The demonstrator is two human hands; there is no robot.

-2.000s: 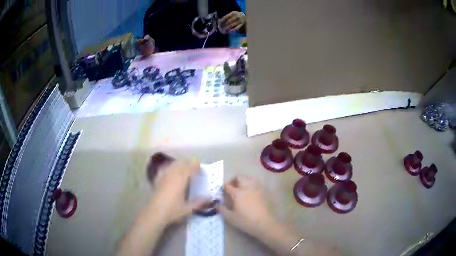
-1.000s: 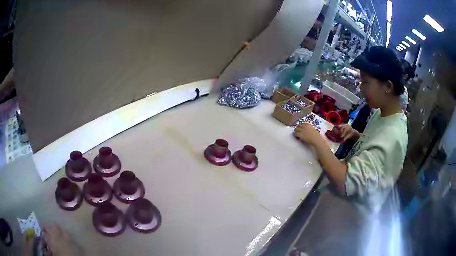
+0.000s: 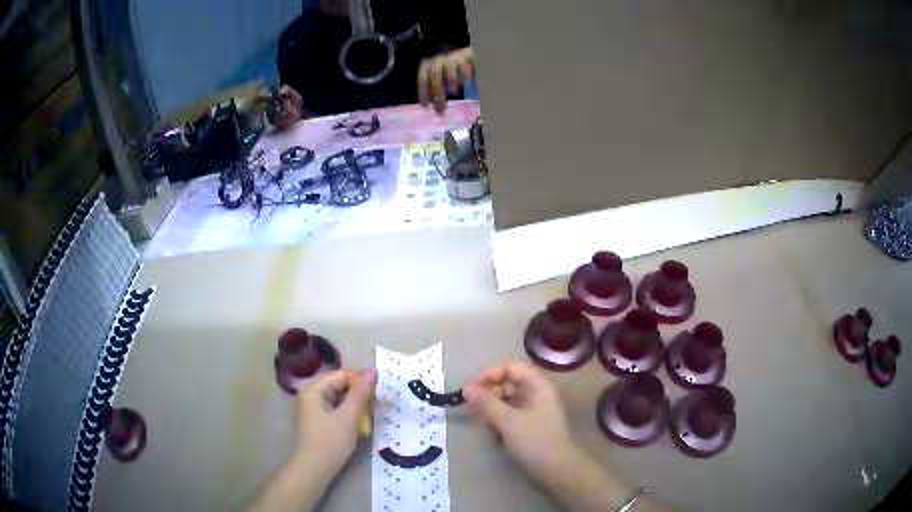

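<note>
A white release liner strip (image 3: 408, 420) with rows of small dots lies on the table between my hands. My right hand (image 3: 515, 405) pinches one end of a black curved adhesive pad (image 3: 436, 394) over the strip's upper part. A second black pad (image 3: 410, 458) lies on the strip lower down. My left hand (image 3: 335, 415) has thumb and finger together at the strip's left edge; whether it grips the strip is not clear. A dark-red flanged housing (image 3: 303, 360) stands just beyond my left hand.
Several dark-red housings (image 3: 631, 343) stand grouped at the right, two more (image 3: 852, 334) farther right, one (image 3: 126, 434) at the left. Stacked pad strips (image 3: 75, 350) lean at the left edge. A cardboard divider (image 3: 680, 110) stands ahead. A person's hand (image 3: 444, 78) shows opposite.
The view turned right, then back. My hands have moved apart on the strip, and a black pad now hangs from my right fingers. The opposite person's hand has lowered.
</note>
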